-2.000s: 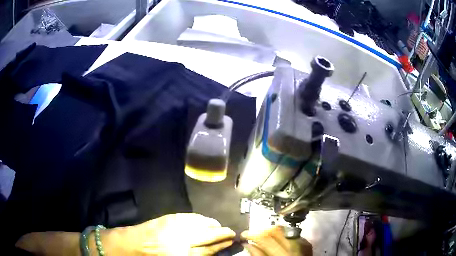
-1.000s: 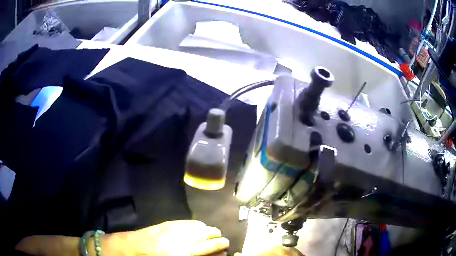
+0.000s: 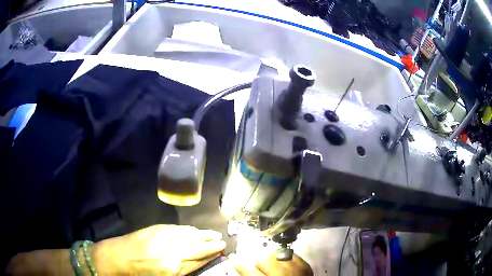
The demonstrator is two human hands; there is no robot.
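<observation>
Dark cut fabric (image 3: 140, 135) is heaped left of the sewing machine (image 3: 323, 140) and reaches toward its needle area. My left hand (image 3: 156, 248), with bead bracelets at the wrist, lies flat on the dark cloth, fingers pointing right toward the needle area. My right hand (image 3: 275, 265) is partly cut off by the bottom edge, just below the presser foot area; glare washes out its fingertips, so what it touches cannot be told. The sewing lamp (image 3: 182, 167) glows yellow left of the machine head.
A smartphone (image 3: 374, 253) with a lit screen stands right of the needle area, beside a thin cable (image 3: 343, 250) and a blue and red tool (image 3: 395, 253). White troughs (image 3: 135, 35) with blue edging run behind the machine. Dark material is heaped beyond them.
The view has swung, so machine, lamp and phone appear further left. My right hand shows more than one second ago, below the needle area. My left hand stays flat on the cloth.
</observation>
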